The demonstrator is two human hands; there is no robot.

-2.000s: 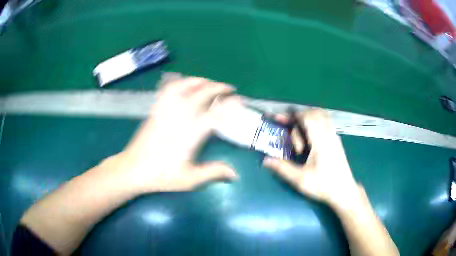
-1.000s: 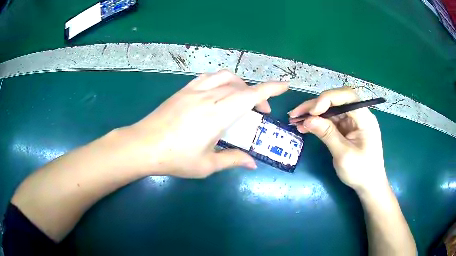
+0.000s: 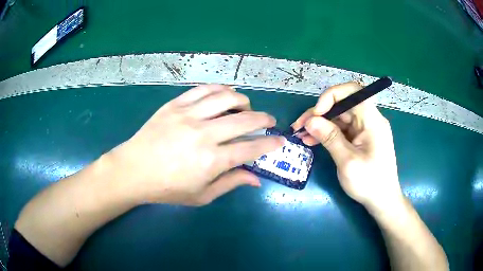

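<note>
An opened phone (image 3: 286,163) lies tilted on the dark green worktop, its white and blue circuit board end showing to the right. My left hand (image 3: 198,145) is shut on the phone, covering most of its plain half, with a fingertip on the board and the thumb along the near edge. My right hand (image 3: 352,132) holds a slim black tool (image 3: 360,99) like a pen. The tool's fine tip is at the board's far edge; whether it touches is unclear. Any small part at the tip cannot be made out.
A scratched grey-white strip (image 3: 206,69) curves across beyond my hands. Past it, on the green surface, another half-white, half-blue phone (image 3: 57,33) lies at the upper left. A dark object (image 3: 479,74) is cut off at the right edge.
One second ago my left fingers were raised off the board; now one fingertip rests on it. The tool tip has moved left along the board edge. The waiting phone has shifted left in view.
</note>
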